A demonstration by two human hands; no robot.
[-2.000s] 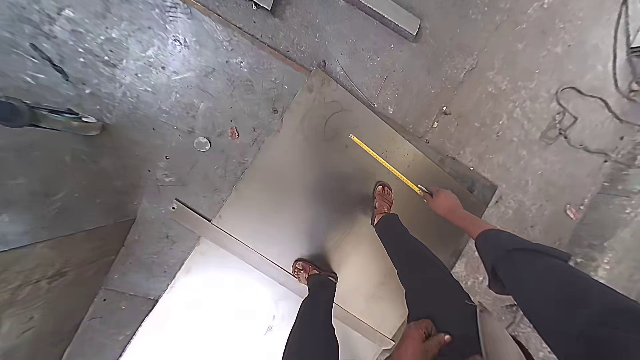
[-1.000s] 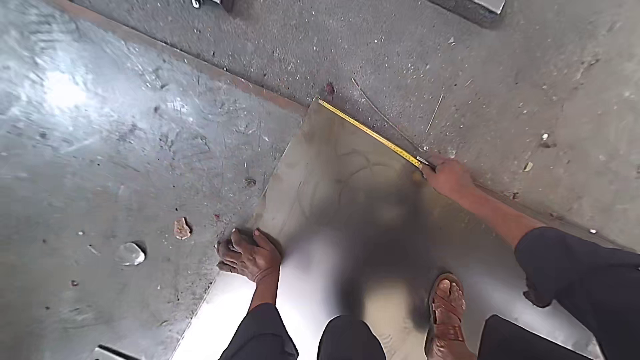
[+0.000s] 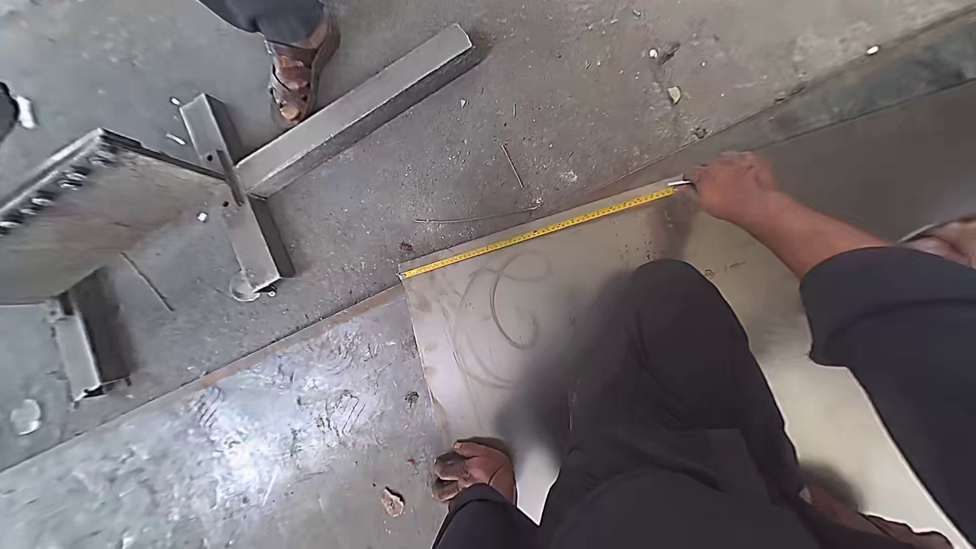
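A yellow tape measure blade point(image 3: 541, 231) lies along the upper edge of a smooth metal sheet point(image 3: 488, 320), with its end at the sheet's corner. My right hand point(image 3: 728, 185) is at the blade's other end and grips the tape measure, whose case is mostly hidden by the fingers. A small pale, pointed tool tip shows beside the fingers. My left hand point(image 3: 474, 471) rests at the sheet's left edge with curled fingers; nothing shows in it. Curved marks run over the sheet's surface.
Steel bars point(image 3: 358, 110) joined to a metal frame point(image 3: 248, 236) stand at the upper left, near another person's sandalled foot point(image 3: 293, 80). Below them lies a shiny metal plate point(image 3: 252, 427) with a small brown scrap point(image 3: 392, 502). Thin wire point(image 3: 476, 216) lies beyond the sheet.
Two seconds ago the blade lay across the sheet's inner part and the left hand was near the legs; now the blade follows the edge and that hand is at the sheet's left edge. The view has turned.
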